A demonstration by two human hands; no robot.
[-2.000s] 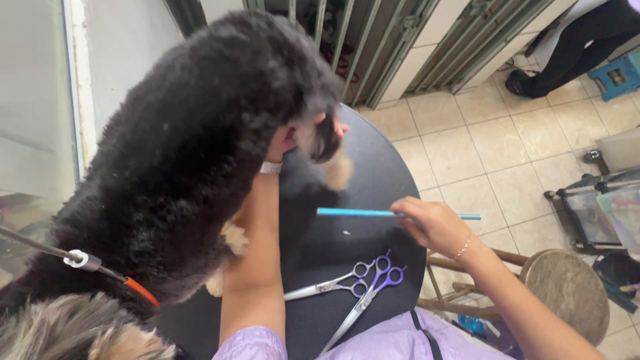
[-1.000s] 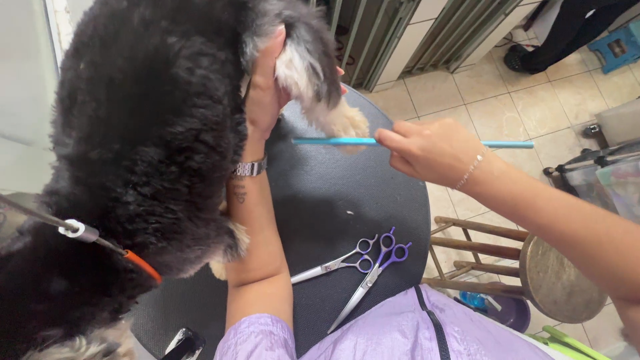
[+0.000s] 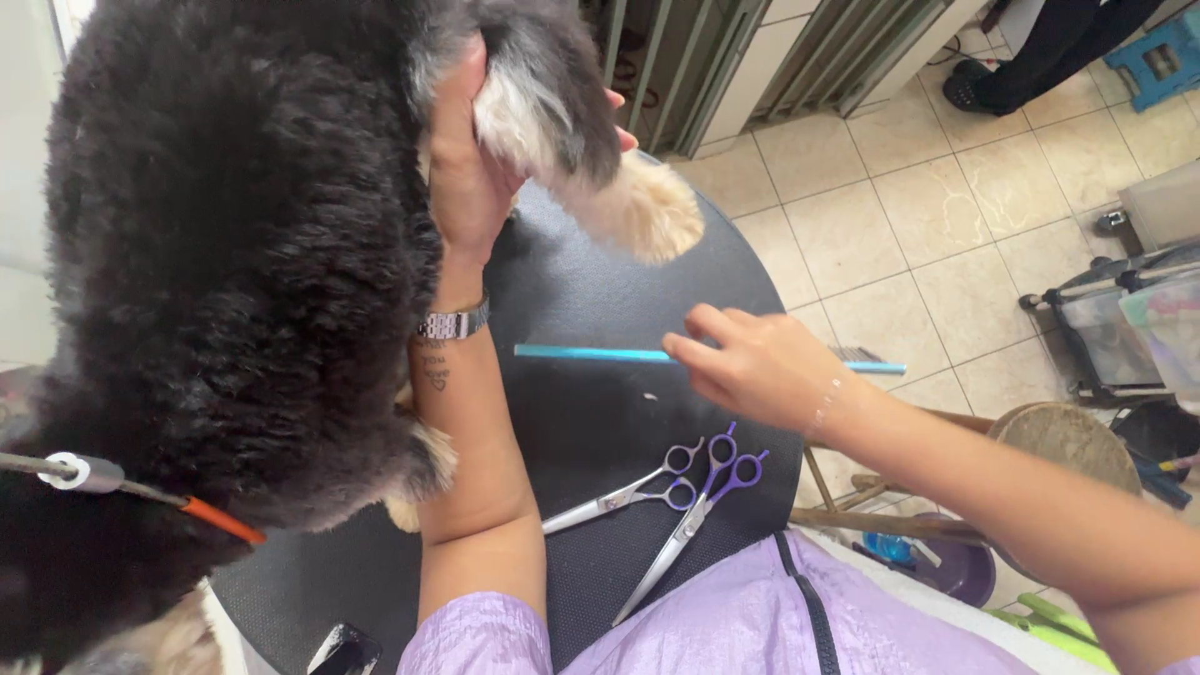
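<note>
A black dog point(image 3: 244, 234) with pale, cream-tipped legs stands on the black grooming table point(image 3: 600, 309). My left hand point(image 3: 469, 169) is wrapped round the upper part of one leg, and its cream paw point(image 3: 647, 211) sticks out over the table, off the surface. Between the fingers of my right hand point(image 3: 750, 366) is a blue metal grooming comb point(image 3: 591, 353), level above the table and below the paw, apart from the fur. Two pairs of grooming scissors lie near my lap, one with silver handles point(image 3: 609, 502), one with purple handles point(image 3: 689, 527). The dog's head is out of view.
A grooming loop cable point(image 3: 145, 489) with an orange sleeve crosses the dog at left. A clipper-like object point(image 3: 345, 649) lies at the table's near edge. Right of the table stand a wooden stool point(image 3: 1069, 450) and a wheeled cart point(image 3: 1116, 328). A person's legs point(image 3: 1059, 56) show far right.
The leg in my left hand has come up and outward. My right hand with the comb went up to the paw, then came back down towards me, away from it.
</note>
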